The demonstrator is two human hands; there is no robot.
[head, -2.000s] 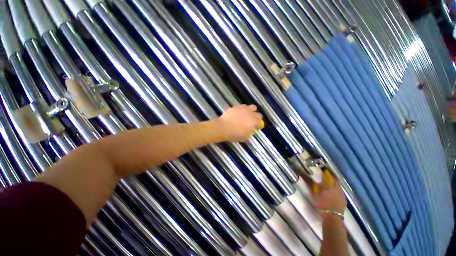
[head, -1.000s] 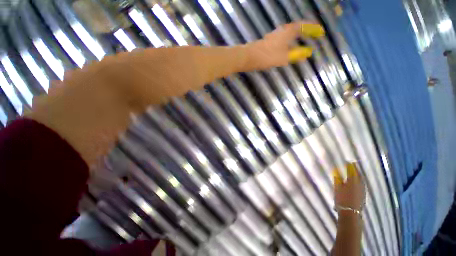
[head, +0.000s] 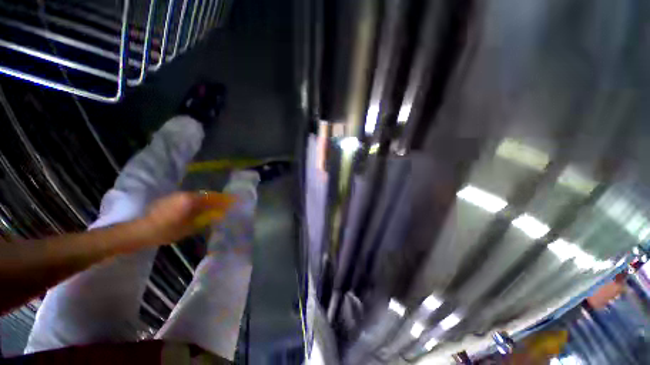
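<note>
The frame is strongly blurred. My left hand (head: 184, 216), with yellow finger guards, hangs over my light trousers, away from the tubes; nothing shows in it, but its finger posture is unclear. A yellow and skin-coloured blur (head: 545, 347) at the bottom right looks like my right hand, near the table's far part; its fingers and any hold cannot be made out. The metal tubes (head: 479, 198) fill the right half. Blue fabric (head: 588, 335) shows at the bottom right, beside a small shiny clip (head: 502, 342).
A wire-grid rack (head: 121, 53) stands at the upper left, with more thin metal bars (head: 43, 171) at the left. The dark floor carries a yellow line (head: 214, 165). A skin-coloured patch (head: 606, 291) at the right edge may be a hand; whose is unclear.
The view has swung from the tube table down to the floor, my legs and the rack. My left hand is now away from the tubes. The blue fabric shows only at the lower right.
</note>
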